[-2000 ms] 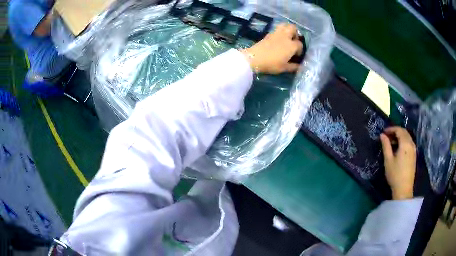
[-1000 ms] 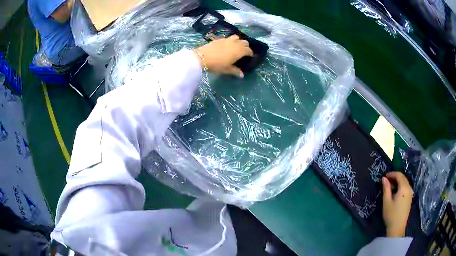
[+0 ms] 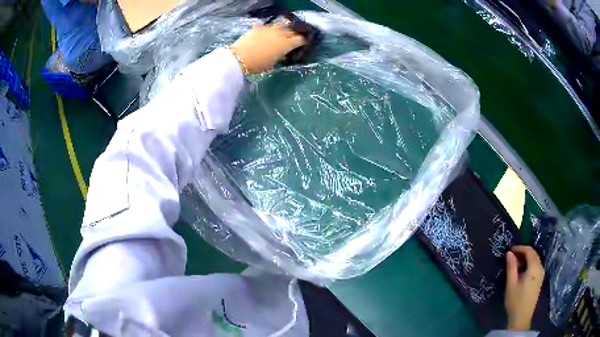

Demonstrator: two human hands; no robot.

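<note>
My left hand (image 3: pixel 266 47) is at the far edge of the clear plastic bag (image 3: pixel 464 108), with its fingers around a blurred black plastic frame (image 3: pixel 304 41). The hand hides part of the frame. My right hand (image 3: pixel 524 283) rests at the right end of the black mat (image 3: pixel 431 245), with thumb and index finger curled close together. Whether anything small is between those fingertips cannot be told. Thin silvery pins (image 3: pixel 449 233) lie scattered on the mat.
A pale paper slip (image 3: pixel 510 196) lies behind the mat. A second clear bag (image 3: pixel 569 257) is bunched at the right. A tan cardboard sheet (image 3: pixel 146 12) sits at upper left beside a person in blue (image 3: pixel 82 39). A metal edge (image 3: pixel 520 168) runs behind the mat.
My left hand has moved left along the bag's far edge. The row of black frames seen there earlier is now mostly hidden or blurred. My right hand stays at the mat's right end.
</note>
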